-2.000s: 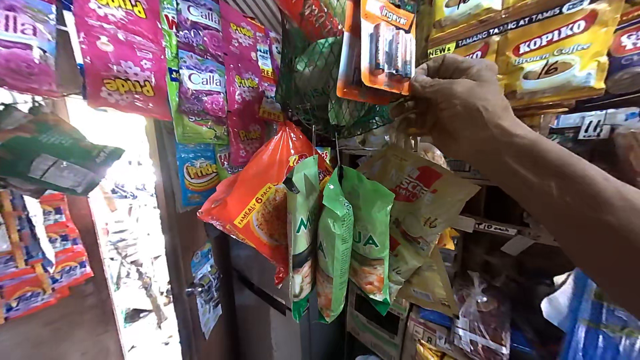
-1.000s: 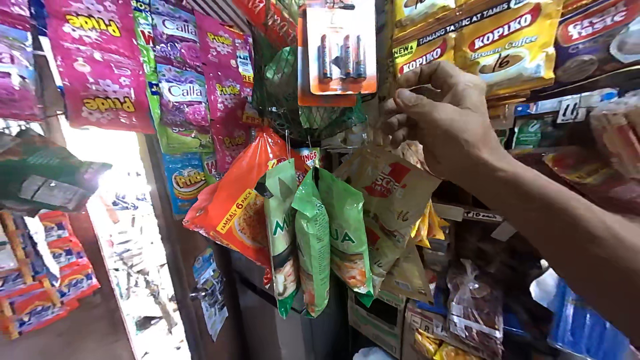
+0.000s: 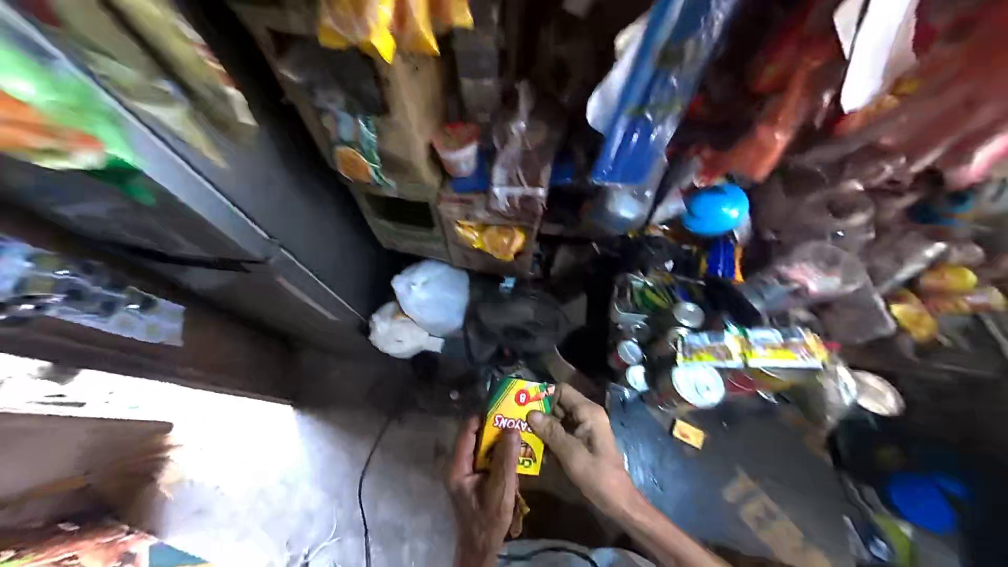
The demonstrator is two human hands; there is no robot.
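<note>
A small yellow and green box of crayons (image 3: 516,417) is held between my two hands at the lower middle of the head view, its printing upside down to me. My left hand (image 3: 490,488) grips the box from below and the left, the thumb lying over its front. At the upper right edge of the box, my right hand (image 3: 581,441) pinches it with thumb and fingers. Whether the box's flap is open cannot be told.
A dark table (image 3: 709,488) with cans (image 3: 698,386) and packets stands at the right. White plastic bags (image 3: 431,295) lie beyond my hands. A grey refrigerator (image 3: 260,181) rises at the left. A thin cable (image 3: 362,480) runs over the floor.
The view has swung far down from the hanging packets. My right hand, earlier raised beside a hanging battery pack, is now low at the crayon box. My left hand has come into view holding it.
</note>
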